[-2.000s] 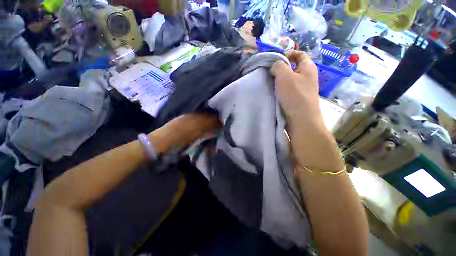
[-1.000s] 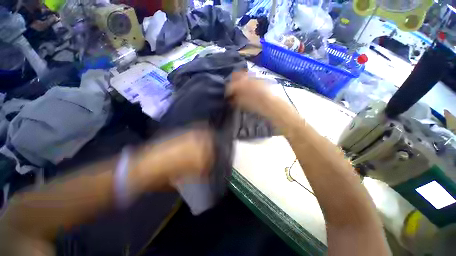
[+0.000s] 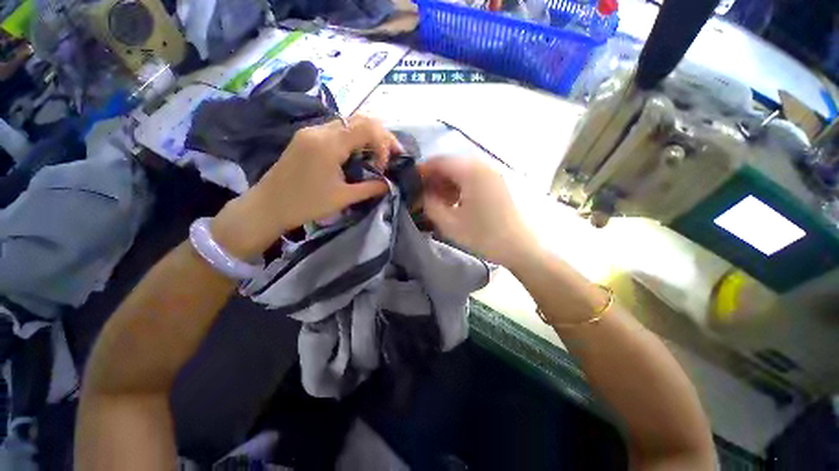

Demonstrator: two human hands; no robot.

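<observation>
A light grey and black garment [image 3: 345,267] hangs bunched over the front edge of the machine table, with a dark part lying back on the table to the left. My left hand [image 3: 327,170] pinches its upper edge between thumb and fingers. My right hand [image 3: 469,204] is close beside it, with its fingertips on the dark cloth at the same edge; it is slightly blurred. The sewing machine head [image 3: 662,147] stands right of both hands, not touching the garment.
The pale table [image 3: 524,120] has a green front edge [image 3: 529,345]. A blue basket [image 3: 511,46] stands at the back. Printed packs [image 3: 317,57] lie behind the garment. Grey cloth [image 3: 78,221] is heaped at the left. A lit white screen [image 3: 760,224] shows on the machine.
The garment was lifted and spread, then swung down; now it hangs gathered at the table edge. My hands have come together at its upper edge. The view has shifted, with the machine further left in the picture.
</observation>
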